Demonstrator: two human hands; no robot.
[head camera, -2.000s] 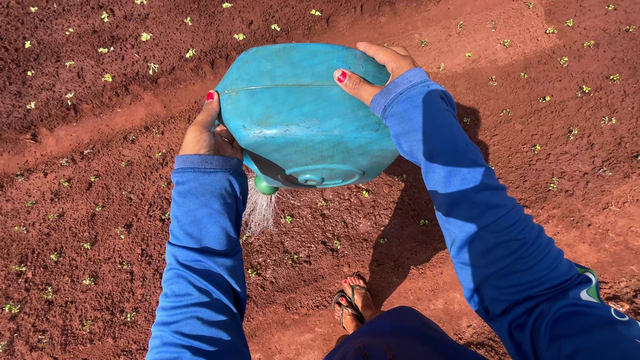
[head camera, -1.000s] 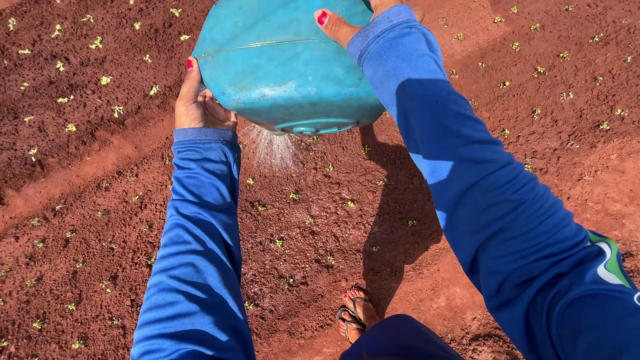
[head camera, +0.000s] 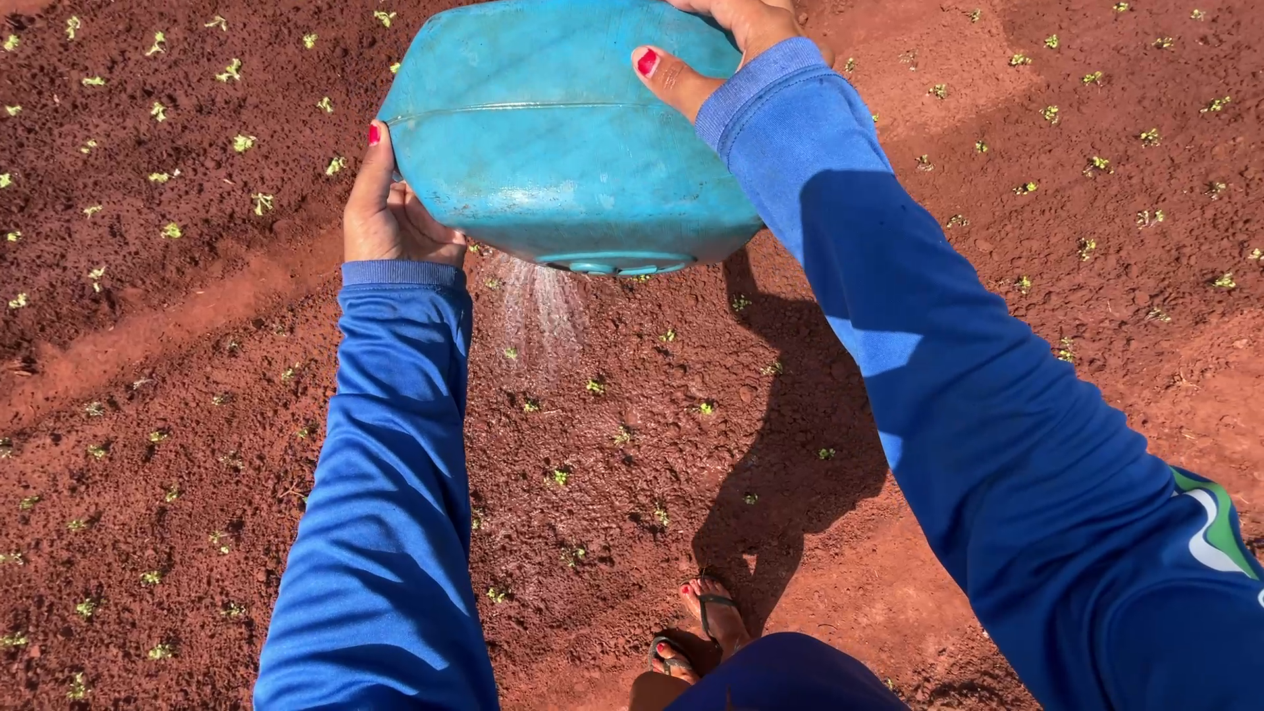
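Note:
A turquoise plastic watering can (head camera: 573, 148) is held up in both hands at the top middle of the head view. My left hand (head camera: 400, 207) grips its left end, with the thumb on the side and the fingers curled beneath. My right hand (head camera: 726, 54) holds the upper right part, thumb laid over the top surface; its other fingers are partly cut off by the frame edge. Fine streams of water (head camera: 541, 316) fall from beneath the can onto red soil dotted with small green seedlings (head camera: 560, 476). The spout outlet is hidden under the can.
Rows of seedlings (head camera: 243, 143) stand in the red soil at the left, and more (head camera: 1098, 165) at the right. A smooth soil strip (head camera: 178, 326) runs diagonally between the left beds. My sandalled feet (head camera: 716, 612) are at the bottom, beside my dark shadow (head camera: 800, 425).
Water keeps falling from the can, held in both hands throughout. The green outlet seen under the can two seconds ago is now out of sight. The view has shifted somewhat.

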